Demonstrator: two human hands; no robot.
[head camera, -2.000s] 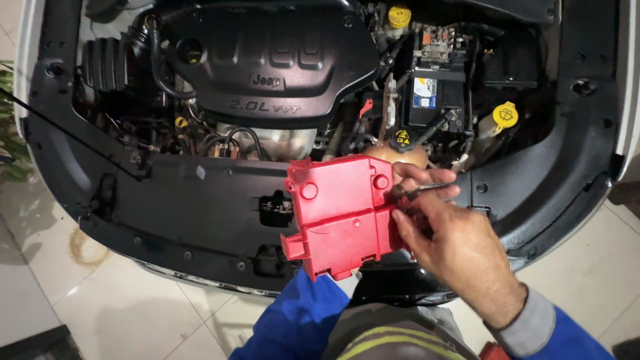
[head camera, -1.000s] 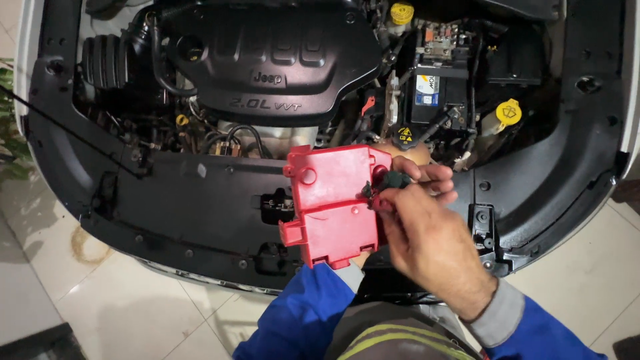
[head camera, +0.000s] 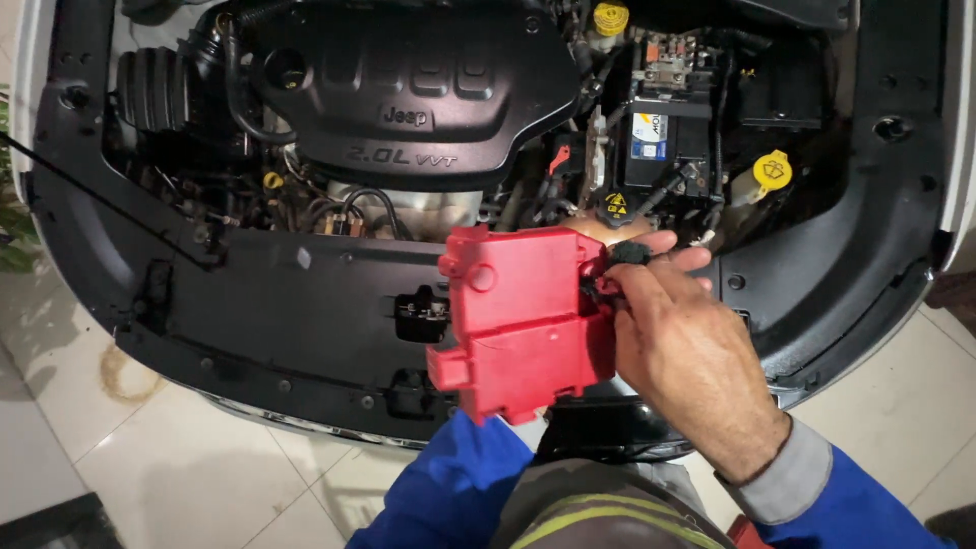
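A red plastic cover (head camera: 526, 305), with round bosses and side tabs, is held above the front edge of a car's engine bay. My left hand (head camera: 690, 258) is under it, mostly hidden, with fingertips showing past its right side; the sleeve comes up below the cover. My right hand (head camera: 682, 343) pinches a small dark cloth-like piece (head camera: 631, 253) at the cover's upper right edge, where a boss sits. The fingers hide part of the dark piece and of that edge.
Behind the cover are a black Jeep engine cover (head camera: 412, 99), a car battery (head camera: 663, 141), exposed fuse terminals (head camera: 671, 61), a black coolant cap (head camera: 616, 206) and a yellow washer-fluid cap (head camera: 772, 171). A thin prop rod (head camera: 107, 202) crosses the left side.
My right hand has moved from the cover's right edge to its upper right boss. The dark piece, a thin strip at first, now shows as a bunched clump. The cover stays held.
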